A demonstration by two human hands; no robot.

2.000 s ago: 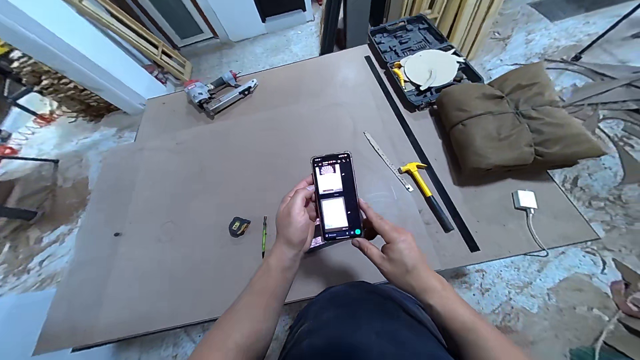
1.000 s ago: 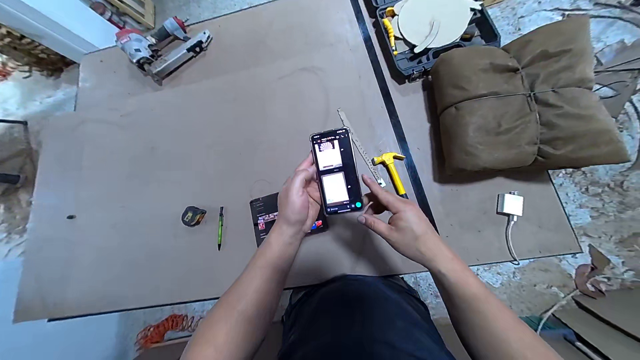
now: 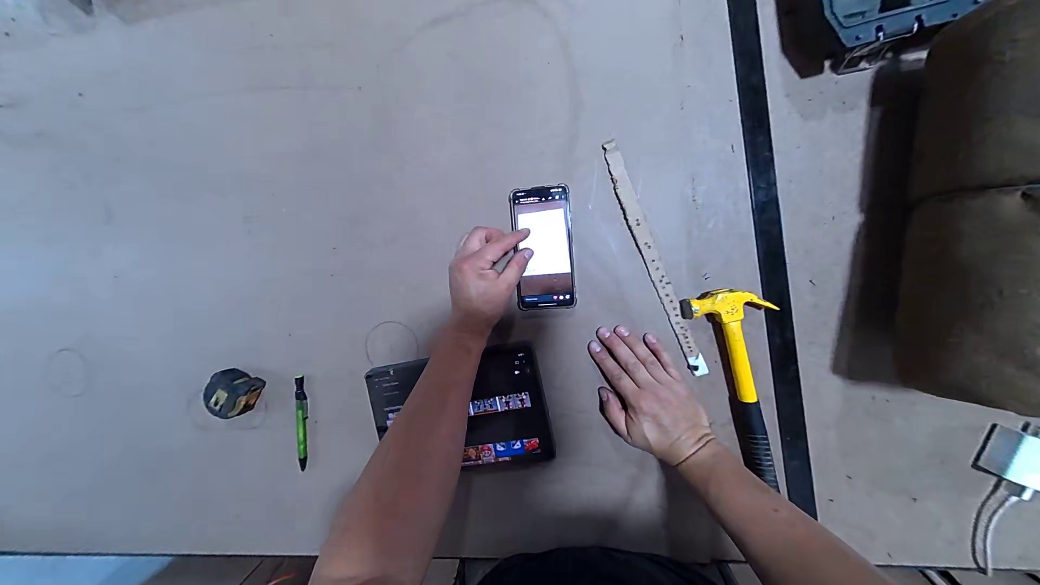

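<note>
A smartphone (image 3: 557, 286) with a lit screen lies on the table (image 3: 244, 179). My left hand (image 3: 487, 272) holds nothing; its thumb and index finger are apart at the screen's left side. Flat on the tabletop, palm down, rests my right hand (image 3: 646, 394), just left of a yellow claw hammer (image 3: 737, 353) with a black grip. A torn strip with marks (image 3: 646, 244) runs from above down to near the hammer head. Under my left forearm lies a tablet (image 3: 508, 374), partly hidden. Farther left are a green pen (image 3: 301, 422) and a tape measure (image 3: 233, 393).
A long black strip (image 3: 768, 203) crosses the right side of the table. Beyond it are a brown fabric bundle (image 3: 975, 244), part of an open tool case (image 3: 873, 24) at the top, and a white adapter (image 3: 1011, 455) with a cable. The table's front edge runs near my body.
The phone, held up in my hands before, now lies on the table. My right hand has let go of it and moved down to the tabletop. The view is now closer and steeper.
</note>
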